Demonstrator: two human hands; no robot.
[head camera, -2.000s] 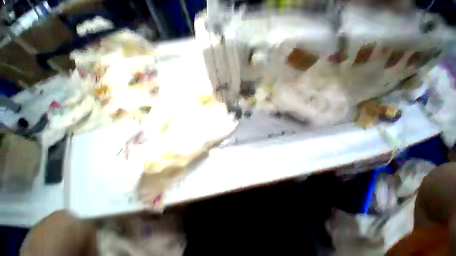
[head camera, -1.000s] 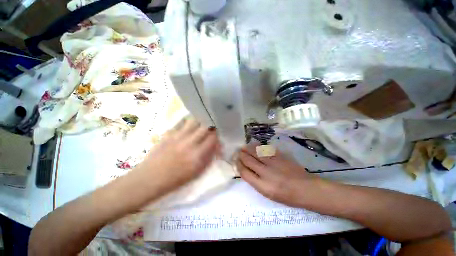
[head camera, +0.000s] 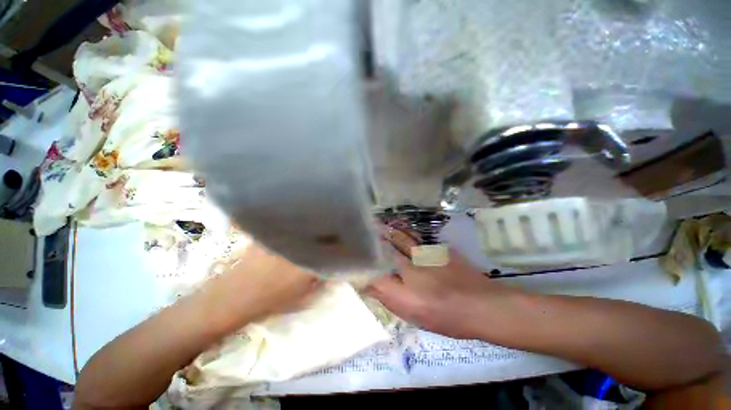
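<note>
The floral-print garment (head camera: 120, 160) is heaped left of the sewing machine head (head camera: 280, 120), which hides the needle. A plain cream piece (head camera: 321, 336) lies below my hands, over the table's front. My left hand (head camera: 280, 268) is on the cloth, its fingers hidden behind the machine head. My right hand (head camera: 417, 284) is at the cloth's right edge beside the needle area, partly behind a small spring and cream knob. Whether either hand grips the cloth cannot be told.
The ribbed tension dial (head camera: 537, 232) is large in front at the right. A measuring strip (head camera: 473, 356) runs along the table's front edge. A tan bundle (head camera: 697, 240) lies far right. A dark phone-like object (head camera: 54, 268) lies at the left.
The view has moved much closer to the machine head, which now covers my left fingers. More plain cream cloth shows below my hands, spread towards the table's front edge.
</note>
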